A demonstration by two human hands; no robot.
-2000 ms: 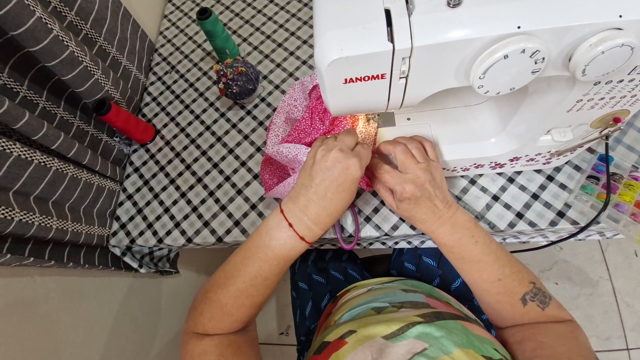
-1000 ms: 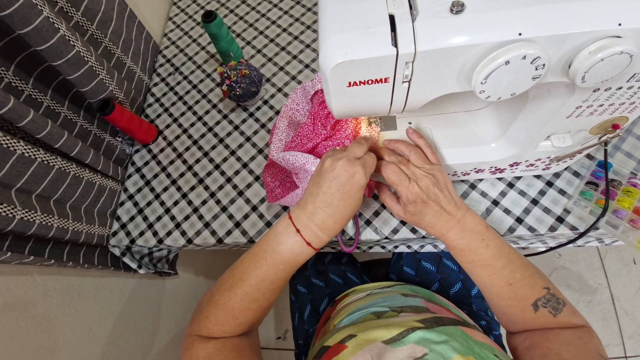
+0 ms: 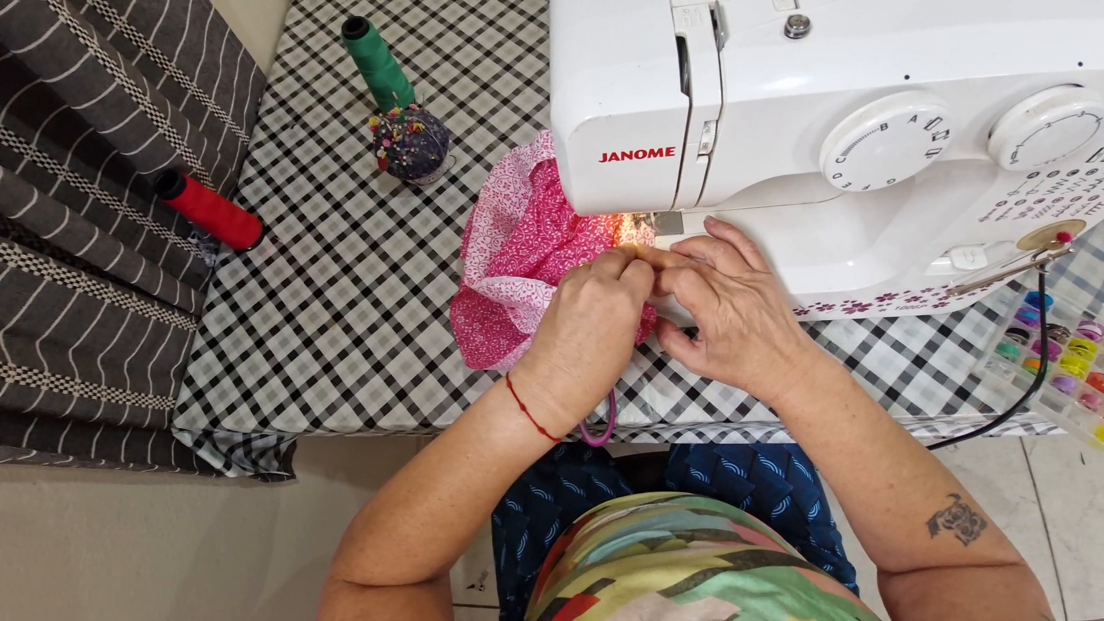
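Note:
A white Janome sewing machine stands at the upper right with its lamp lit. Pink patterned fabric, in lighter and darker parts, lies bunched at the left of its needle area. My left hand rests over the fabric, fingers closed on its edge just in front of the needle area. Touching it on the right, my right hand has bent fingers at the same edge; whether they pinch the cloth is hidden. The presser foot and needle are hard to make out. A purple loop handle shows below my left hand.
On the checked tablecloth stand a green thread cone and a pincushion with pins. A red thread cone lies beside the striped curtain. A bobbin box sits at the right, crossed by a black cable.
My right hand's fingers have spread a little more over the machine bed than two seconds ago. Both hands remain by the needle area, with the fabric bunched at its left.

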